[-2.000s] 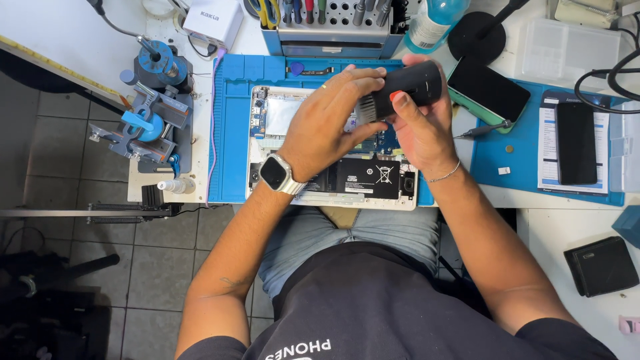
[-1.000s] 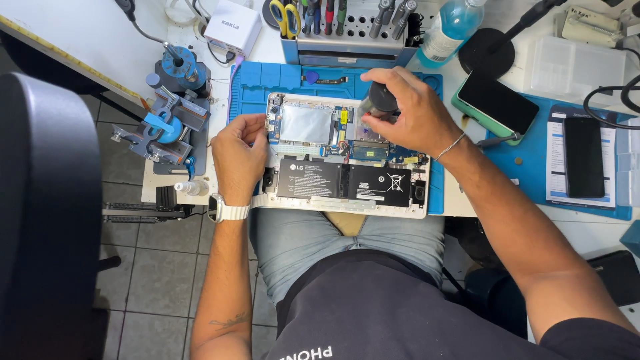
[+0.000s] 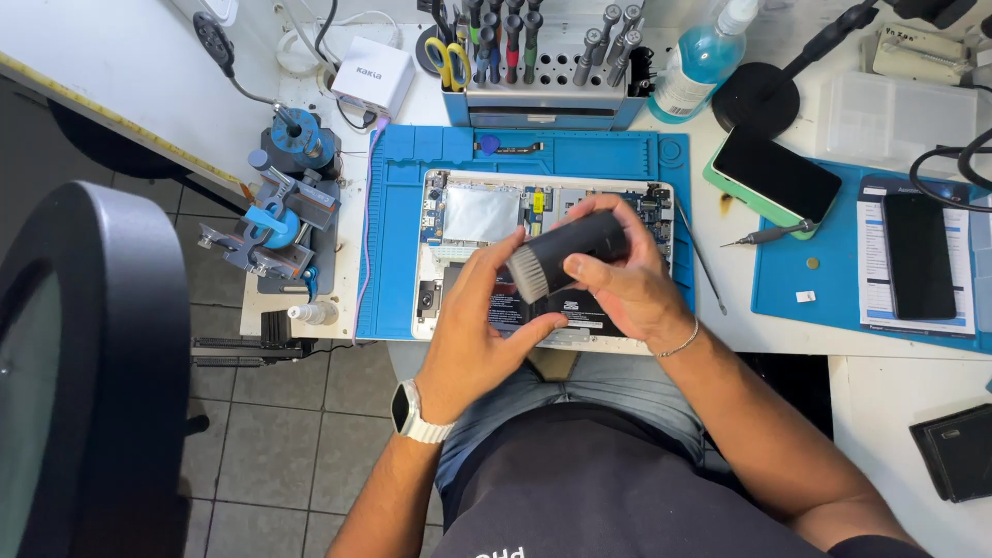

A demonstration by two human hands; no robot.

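Note:
My right hand (image 3: pixel 632 283) grips a black cylindrical brush (image 3: pixel 583 246), tilted with its pale bristles toward the lower left. My left hand (image 3: pixel 480 325) is beside the bristle end, fingers and thumb spread around it; whether a fingertip touches the bristles cannot be told. Below both hands lies an opened laptop chassis (image 3: pixel 420 271) with a white frame, on a blue silicone work mat (image 3: pixel 387 294). A silver plate (image 3: pixel 480 215) and blue circuit boards show in its far half. Its black battery (image 3: pixel 585 314) is partly hidden by my hands.
A screwdriver rack (image 3: pixel 542 101) stands behind the mat, with a blue spray bottle (image 3: pixel 690 70) beside it. A metal spudger (image 3: pixel 701 260) lies right of the chassis. Two phones (image 3: pixel 775 174), (image 3: pixel 920 256) are farther right. A clamp fixture (image 3: pixel 283 225) stands left; a large dark round object (image 3: pixel 116 372) fills the left foreground.
One second ago my left hand was at the chassis's left edge and my right held the brush upright over the boards. Now both hands are together, with the brush tilted between them.

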